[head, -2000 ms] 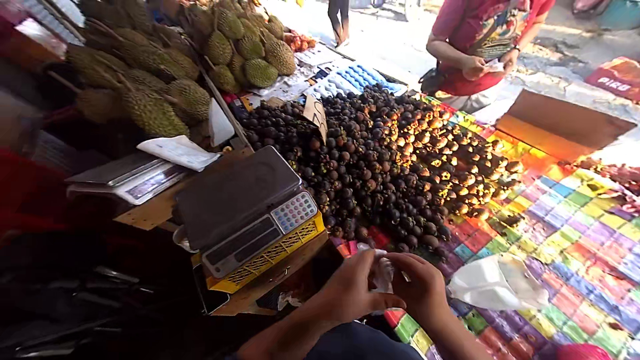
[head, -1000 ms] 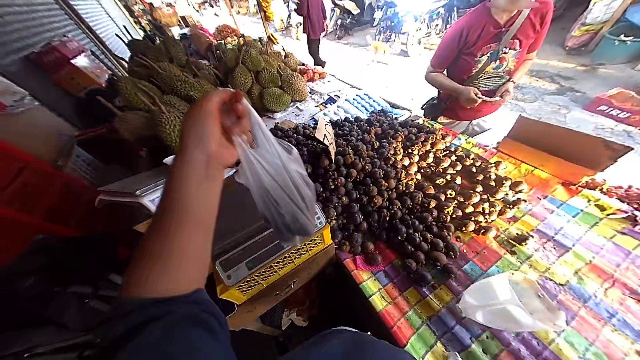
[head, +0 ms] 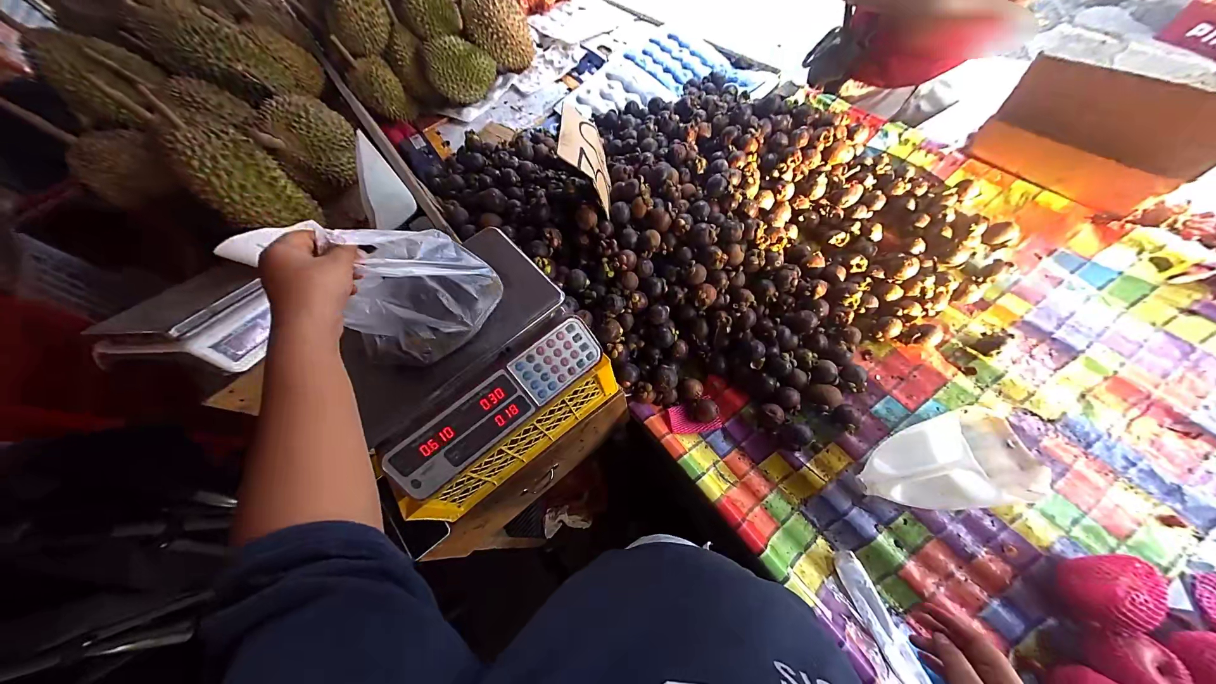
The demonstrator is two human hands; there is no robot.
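My left hand [head: 309, 275] grips the gathered top of a clear plastic bag [head: 423, 294], whose lower part rests on the platform of a digital scale [head: 513, 271]. Something dark shows through the bag. Red digits glow on the scale's display, beside its keypad; a yellow plastic crate [head: 518, 451] supports it. At the lower right, partly cut off by the frame, my right hand [head: 959, 646] lies on the checkered tablecloth [head: 807, 522], close to a strip of clear plastic [head: 879, 608]. Past the scale spreads a big heap of mangosteens [head: 703, 247] with a cardboard sign [head: 583, 157] in it.
Durians [head: 228, 171] are piled at the upper left, behind a second scale [head: 190, 318]. A white plastic container [head: 955, 461] lies on the cloth. Fruits in pink foam nets [head: 1111, 594] fill the lower right corner. A cardboard box [head: 1092, 123] and a person in red [head: 893, 47] are beyond.
My left hand has lowered the bag from the air onto the scale, and the display now shows lit digits. My right hand has come into view at the lower right. The view has tilted down.
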